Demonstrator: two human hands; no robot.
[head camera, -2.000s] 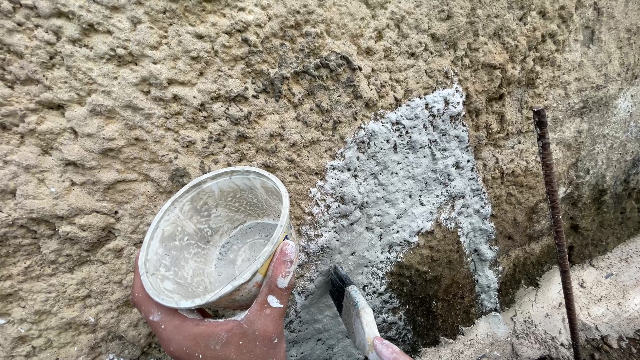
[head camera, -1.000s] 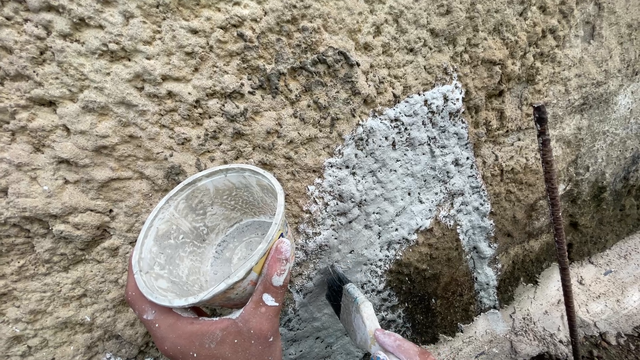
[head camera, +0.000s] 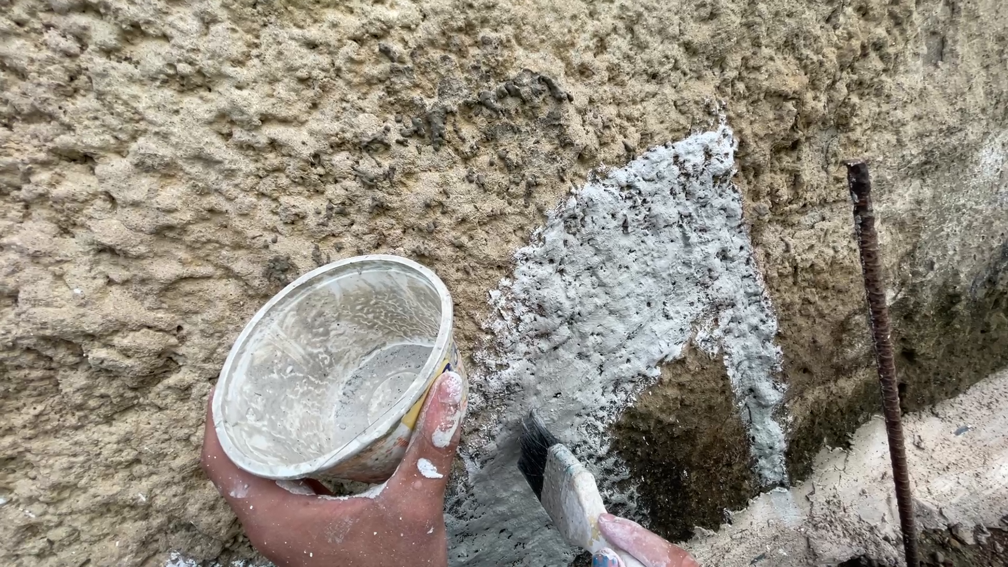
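A round plastic tub, tilted with its mouth toward me, has pale grey residue on its walls and base. My left hand, spotted with white paint, grips it from below, the thumb on its right side. At the bottom, my right hand holds a paintbrush by its handle; only part of the hand shows. The dark bristles lie against the grey-white coating on the rough wall. Lower right of that coating is a bare brown patch of wall.
A rusty ribbed steel bar stands upright at the right, in front of the wall. A pale, rough cement ledge slopes up toward the right along the wall's foot.
From two seconds to one second ago, the tub moved slightly left with my left hand, and more of my right hand came into view. The brush stays at the lower part of the coating.
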